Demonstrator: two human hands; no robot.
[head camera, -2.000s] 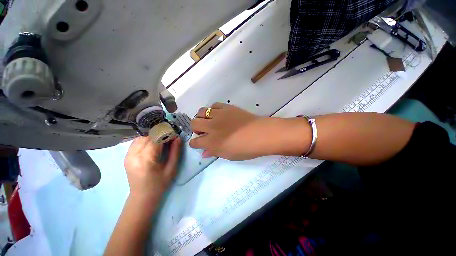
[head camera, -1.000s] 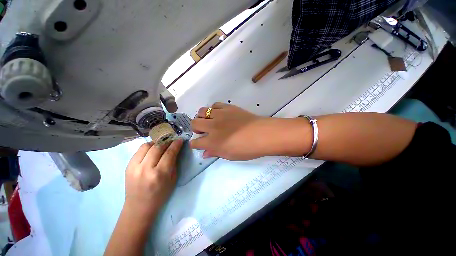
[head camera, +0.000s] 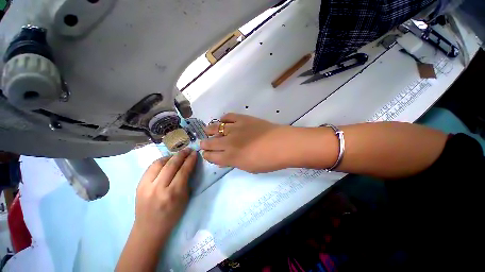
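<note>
Thin pale blue fabric (head camera: 114, 186) lies on the table beneath and left of my left hand, washed out by glare. My left hand (head camera: 166, 186) lies palm down with fingertips on the fabric just below the tan round disc (head camera: 176, 139) on the sewing machine head (head camera: 122, 53). My right hand (head camera: 242, 142), with a ring and a bracelet, lies right of the disc beside the metal needle plate (head camera: 197, 127), fingers bent with tips low. The fingertips of both hands are close together. The needle and whatever lies under the right fingers are hidden.
Black snips (head camera: 337, 68) and a brown stick (head camera: 292, 70) lie right of the machine, near dark plaid cloth (head camera: 351, 29). A second cutter (head camera: 436, 40) and a brown tag (head camera: 426, 70) are far right. A grey lamp (head camera: 84, 178) hangs left. Ruler markings (head camera: 266, 206) run along the front edge.
The view has shifted slightly. My left hand's fingers have flattened and straightened from their earlier bent position by the disc. My right hand stays nearly in place, its fingers slightly shifted.
</note>
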